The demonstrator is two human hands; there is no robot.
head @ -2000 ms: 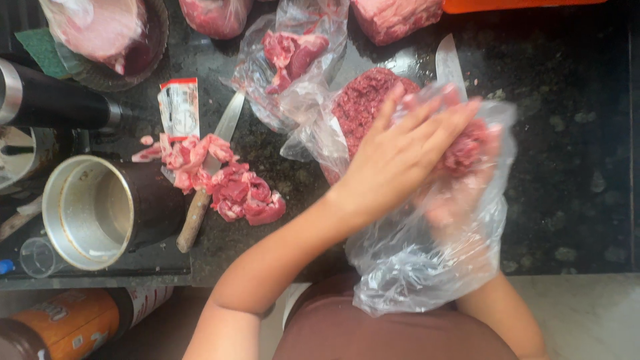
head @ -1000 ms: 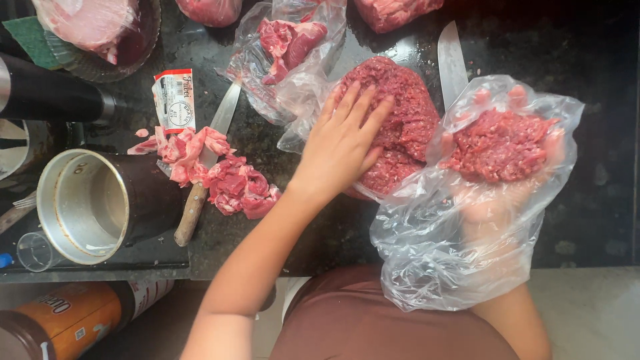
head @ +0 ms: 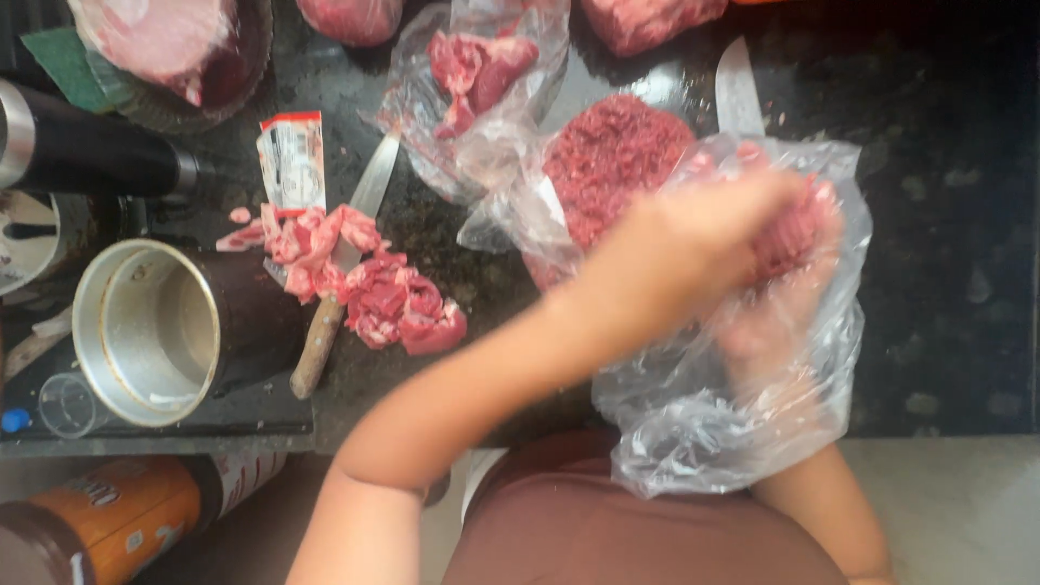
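Blurred by motion, my left hand (head: 715, 231) reaches across to the ground meat (head: 792, 231) at the mouth of a clear plastic bag (head: 699, 431). My right hand (head: 772, 325) cups that meat from below, seen through the plastic. Whether my left fingers grip any meat cannot be told. Beside them lies a larger mound of ground meat (head: 617, 162), partly over another plastic bag (head: 520, 179) that holds a raw meat piece (head: 479, 73). Behind the hands, a knife blade (head: 738, 89) shows; its handle is hidden.
Meat trimmings (head: 398, 301) lie across a wooden-handled knife (head: 317, 345), near a printed packet (head: 294, 162). At left are a metal pot (head: 150, 333), a black cylindrical container (head: 89, 142), a plastic cup (head: 69, 404) and bagged meat (head: 162, 36). More meat (head: 654, 20) sits at the back.
My left hand has left the large mound, where it lay flat a second ago, and moved right to the meat over my right hand. The right hand still supports the bagged meat.
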